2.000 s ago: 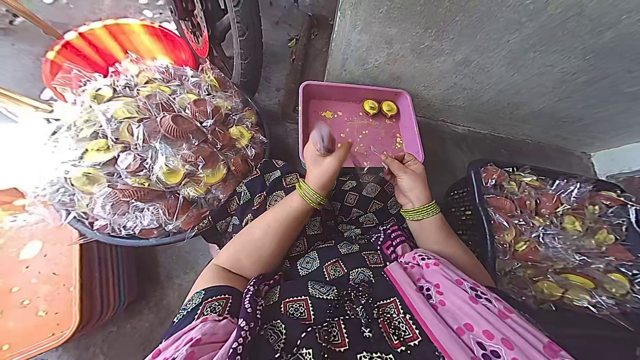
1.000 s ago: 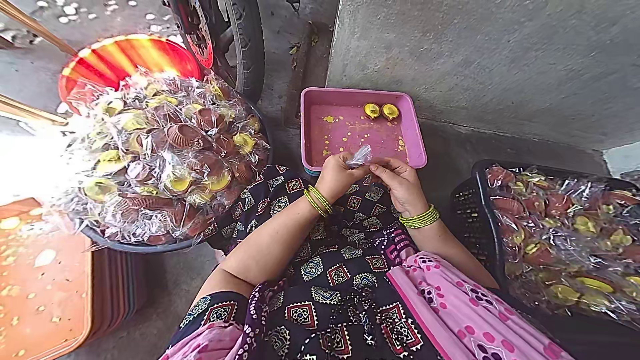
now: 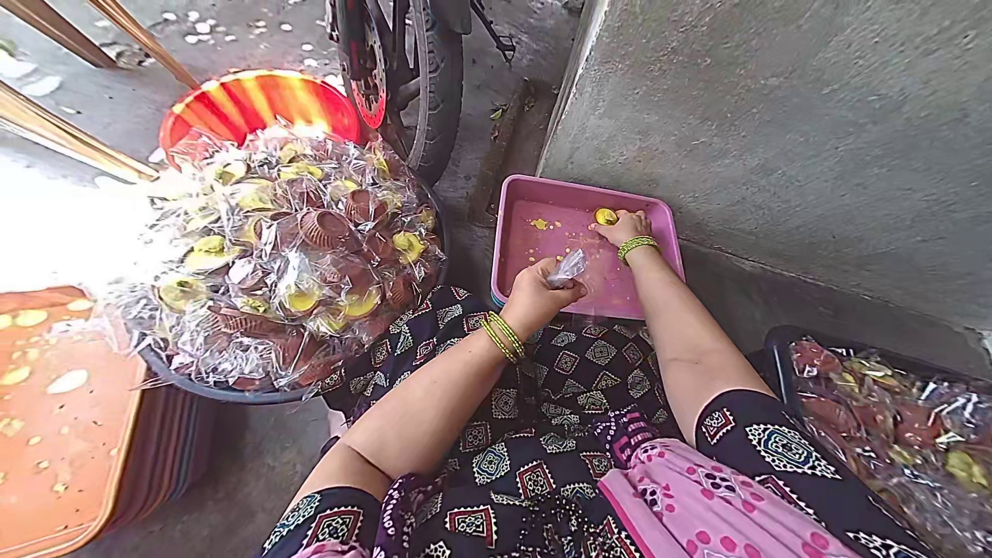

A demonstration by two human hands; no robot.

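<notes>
My left hand point(image 3: 541, 296) is closed around clear plastic film point(image 3: 570, 267), above the near edge of a pink plastic tray point(image 3: 508, 232). Inside the tray, toward its back right, my right hand point(image 3: 626, 229) reaches down with its fingers at a small cup filled with yellow material point(image 3: 606, 216). Whether the fingers grip that cup or another one under the hand is hidden. Yellow flecks are scattered over the tray floor. To the left, a large dark tub point(image 3: 225, 394) is heaped with brown fluted clay cups point(image 3: 324, 229) with yellow fillings, wrapped in clear film.
A black basket point(image 3: 783, 349) of wrapped pieces stands at the lower right. Stacked orange trays point(image 3: 70, 434) lie at the left, with a red tub point(image 3: 260, 101) behind the heap. A motorcycle wheel point(image 3: 442, 93) and a concrete wall point(image 3: 775, 116) stand beyond.
My hands have come apart. The right one has moved forward into the pink tray, to where two yellow-filled cups sat; only one shows now. The left still holds the film.
</notes>
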